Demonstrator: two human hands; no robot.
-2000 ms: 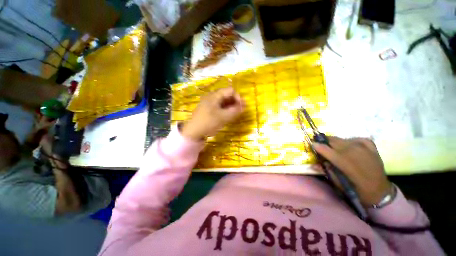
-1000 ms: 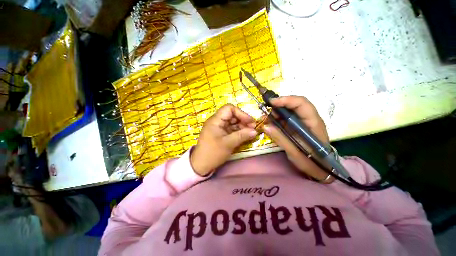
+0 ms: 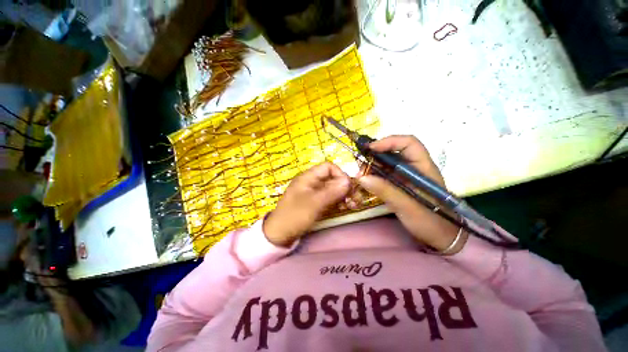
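Observation:
A yellow film panel (image 3: 275, 130) with a dark grid lies on the bench in front of me. Red-brown lead wires (image 3: 224, 161) lie in rows over its left part. My right hand (image 3: 413, 199) holds a dark grey soldering iron (image 3: 427, 189), its tip pointing up and left over the panel, with a thin guide beside it. My left hand (image 3: 310, 199) is close to my right at the panel's near edge, fingertips pinched together. Short orange wires show between the two hands; which fingers hold them is hard to tell.
A heap of loose wires (image 3: 224, 65) lies beyond the panel. A brown cardboard box (image 3: 310, 48) stands behind it. Yellow sheets (image 3: 89, 141) are stacked in a blue tray at left. A red loop (image 3: 445, 31) lies on the white bench (image 3: 482, 124). Part of another person (image 3: 65, 313) shows at lower left.
My left hand has come from over the panel to meet my right hand at its near edge. The iron has moved left with my right hand. The view has shifted.

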